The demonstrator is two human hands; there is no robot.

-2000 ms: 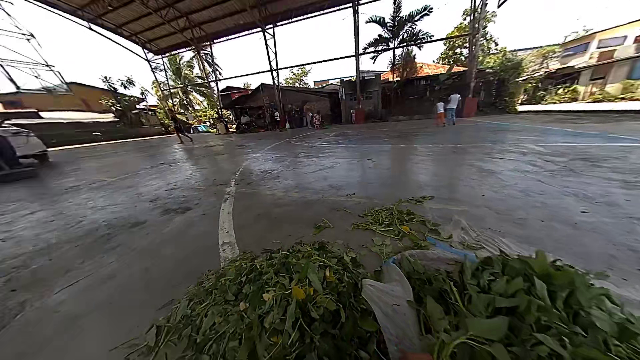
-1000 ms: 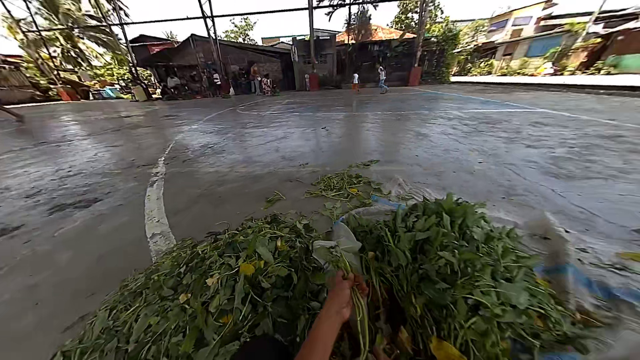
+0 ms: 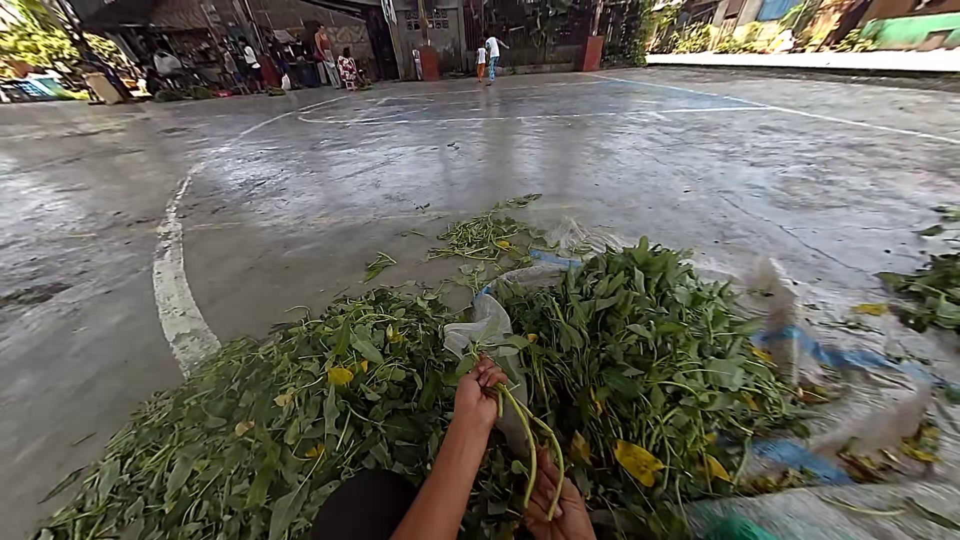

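Observation:
My left hand (image 3: 480, 386) is closed around a few leafy green stems (image 3: 525, 442), with their leaves above the fist and the bare stalks curving down. My right hand (image 3: 556, 502), lower and partly cut off by the bottom edge, has its fingers at the lower ends of the same stalks. A wide heap of leafy greens (image 3: 247, 442) spreads at the left. A second, taller pile of greens (image 3: 637, 345) lies at the right on a translucent plastic sack (image 3: 487, 322) with blue stripes. Yellow leaves are scattered among both.
Loose stems (image 3: 480, 236) lie on the wet concrete court (image 3: 360, 180) beyond the piles. More greens (image 3: 934, 289) sit at the far right beside spread sacking (image 3: 862, 420). My dark-clothed knee (image 3: 364, 506) is at the bottom. People (image 3: 491, 56) stand and sit in the distance.
The view has tilted down. My left forearm came into view by one second ago, its hand at the stems; the right hand now shows plainly at the stalks' lower ends.

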